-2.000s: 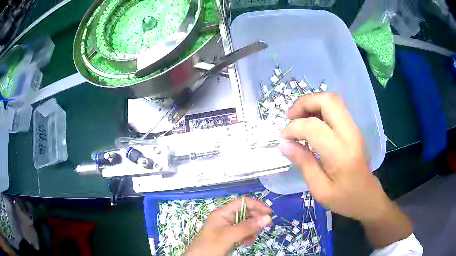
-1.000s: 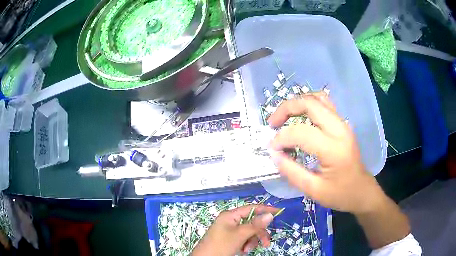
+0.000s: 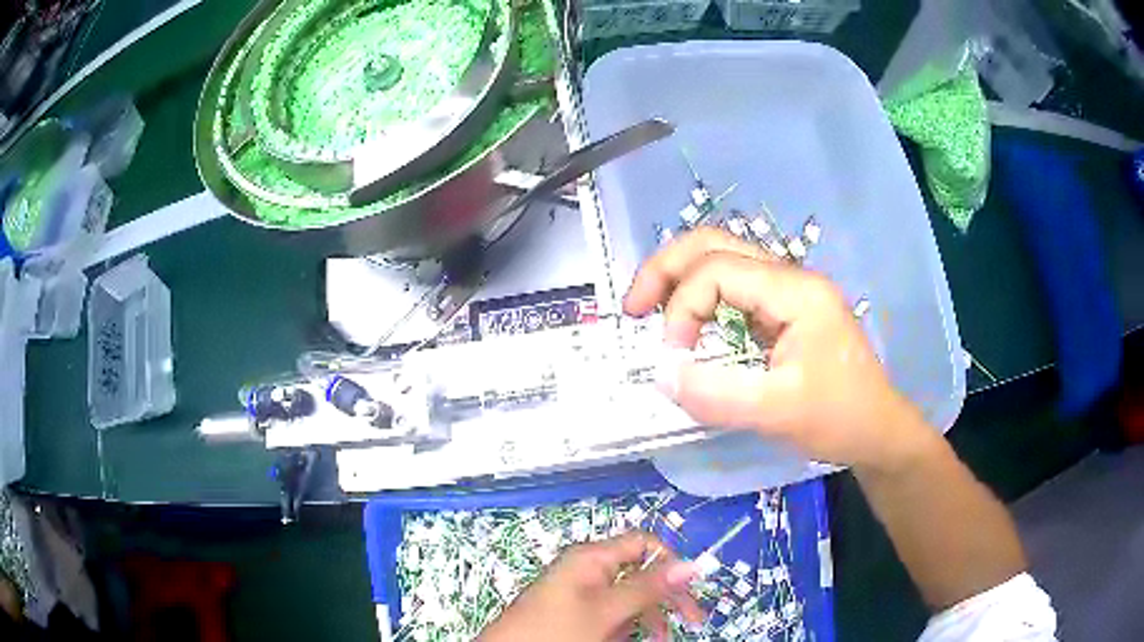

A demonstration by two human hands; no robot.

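Note:
My right hand (image 3: pixel 772 357) is at the right end of the bright insertion head (image 3: pixel 540 401). Its thumb and index finger pinch a small leaded part, whose thin lead shows towards the palm; glare hides its head. My left hand (image 3: pixel 609 589) is over the blue parts bin (image 3: pixel 383 552), holding a leaded part (image 3: pixel 721 542) with its pale green lead pointing up and right from the fingertips. Leaded parts fill much of the bin. More lie in the clear tub (image 3: pixel 778 113), partly behind my right hand.
The vibratory bowl feeder (image 3: pixel 414 207) with green contents stands at upper left. A dark metal arm (image 3: pixel 602 151) slants over the tub's left edge. A bag of green components (image 3: pixel 947 144) and a blue mat (image 3: pixel 1066 276) lie right. A small clear box (image 3: pixel 132 345) is left.
My right hand has moved left along the insertion head. In my left hand, a leaded part now sticks out further right past the fingertips.

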